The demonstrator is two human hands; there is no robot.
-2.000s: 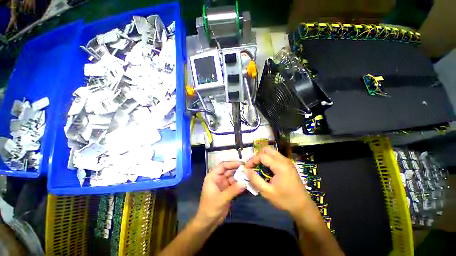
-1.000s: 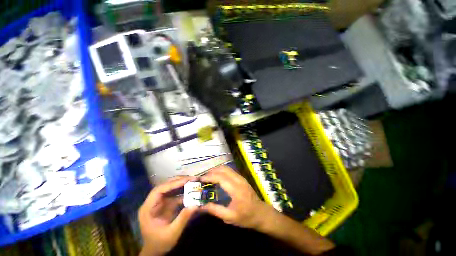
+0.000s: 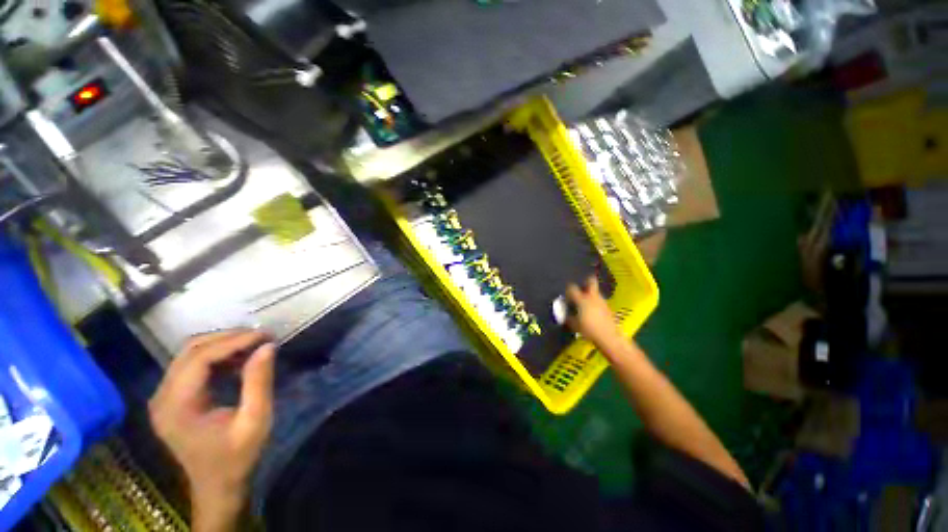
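My right hand (image 3: 590,312) reaches into the yellow crate (image 3: 636,272) and holds a small white housing (image 3: 561,310) between its fingertips, over the black foam (image 3: 520,223). Whether a board is attached cannot be seen. A row of white housings with green boards and yellow parts (image 3: 480,283) lies along the crate's left side. My left hand (image 3: 216,400) is empty, with thumb and fingers apart, at the near edge of the pale work tray (image 3: 187,301).
A yellow-olive sponge (image 3: 283,218) and thin sticks lie on the tray. The blue bin (image 3: 62,384) is at left. A black foam sheet (image 3: 489,62) is at the top. Clear blister trays (image 3: 634,171) stand right of the crate. Boxes and blue items are at far right.
The view has swung right and down. My hands have parted: the right has carried the white housing into the yellow crate, and the left has let go and stays by the tray.
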